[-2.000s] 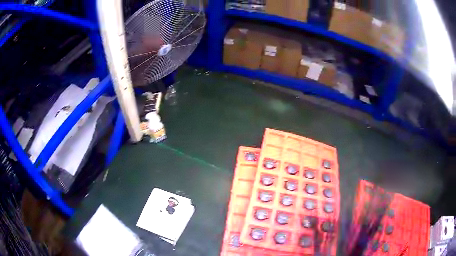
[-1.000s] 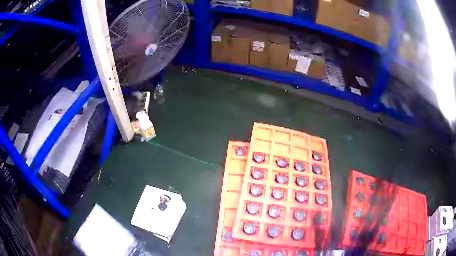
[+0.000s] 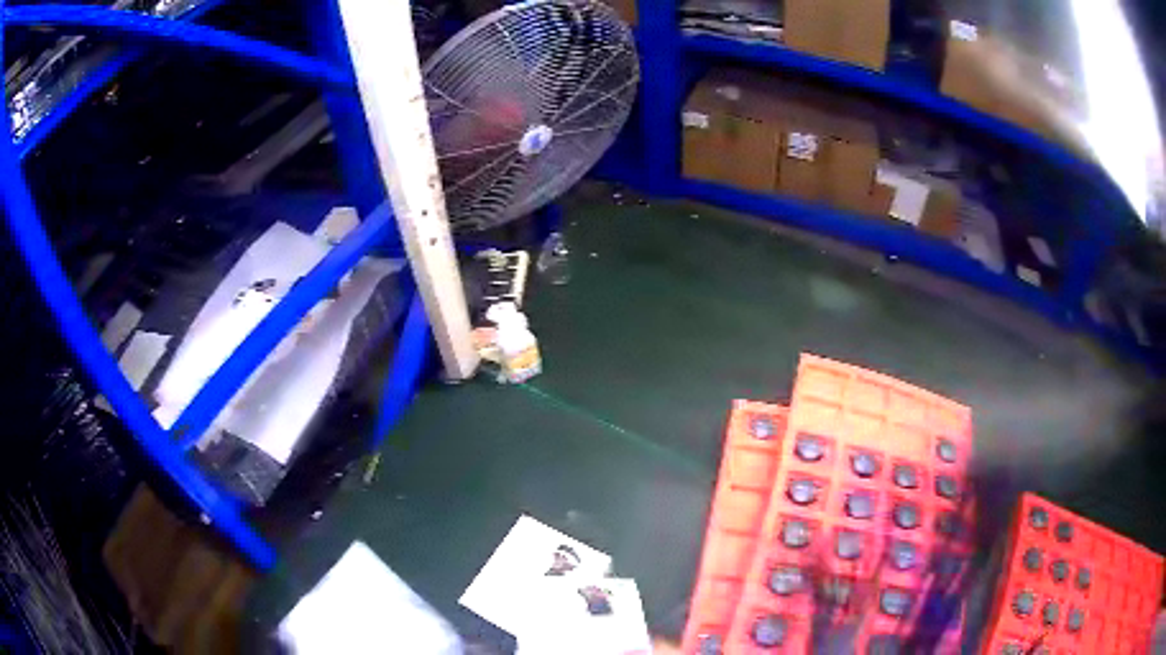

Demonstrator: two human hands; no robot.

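Note:
Two white square boxes or cards with small dark watch-like pictures lie on the green bench, one (image 3: 522, 572) partly under the other (image 3: 601, 627), which the bottom edge cuts off. A small blurred skin-toned patch, possibly a fingertip of my right hand (image 3: 665, 647), shows beside the nearer one; its grip cannot be told. My left hand is not in view. Overlapping orange-red compartment trays (image 3: 882, 397) hold rows of small grey round devices, with the top pockets mostly empty. Another red tray (image 3: 1112, 569) with grey discs lies at the right. Dark blurred strands hide parts of the trays.
A blank white sheet or board (image 3: 365, 612) lies at the bottom left. A whitish post (image 3: 416, 205) has a small white-yellow bottle (image 3: 518, 348) at its foot. A wire-caged fan (image 3: 537, 102) stands behind. Blue racks (image 3: 767, 201) hold brown cartons (image 3: 825, 154).
The view has swung left, so the bench things appear further right. A second white picture box or card now overlaps the first. More grey discs show in the right tray's pockets.

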